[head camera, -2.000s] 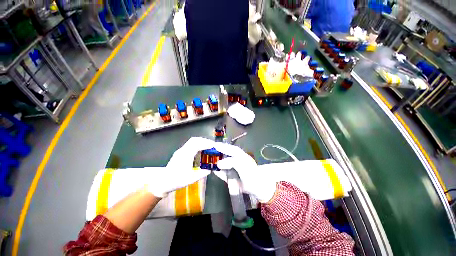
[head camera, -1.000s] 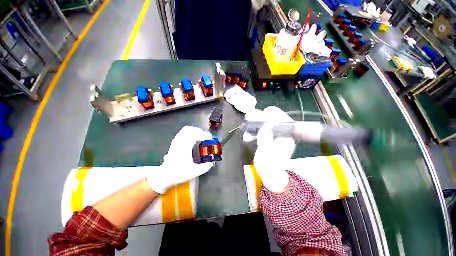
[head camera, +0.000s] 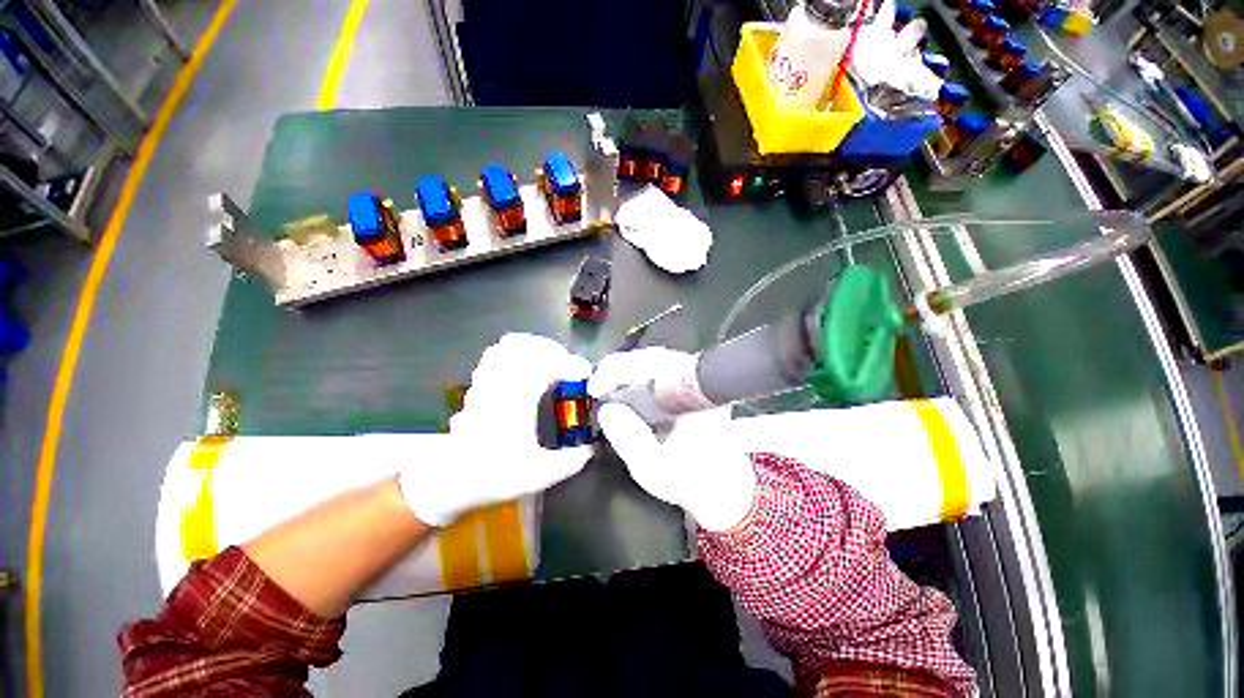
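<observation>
My left hand (head camera: 512, 430), in a white glove, holds a coil (head camera: 573, 413) with blue top and copper windings above the mat. My right hand (head camera: 675, 443), also gloved, grips the grey glue syringe (head camera: 750, 364). Its front end points left at the coil; the exact tip is hidden by the fingers. A green cap (head camera: 860, 334) sits on its rear end, with a clear air hose (head camera: 1044, 273) running from it. The metal fixture (head camera: 321, 280) stands at the back left with several blue-topped coils in a row.
A black-topped coil (head camera: 591, 288) and a thin tool (head camera: 652, 323) lie mid-mat. A crumpled white cloth (head camera: 664, 231) lies beside the fixture. A yellow bin (head camera: 789, 123) and blue bin (head camera: 890, 134) stand at the back right. Padded armrests (head camera: 328, 471) are under my forearms; a green conveyor (head camera: 1119, 450) runs at right.
My right hand has come back from the right to the coil, and the syringe's front now faces the coil. The coil has turned in my left hand. The camera view has shifted slightly.
</observation>
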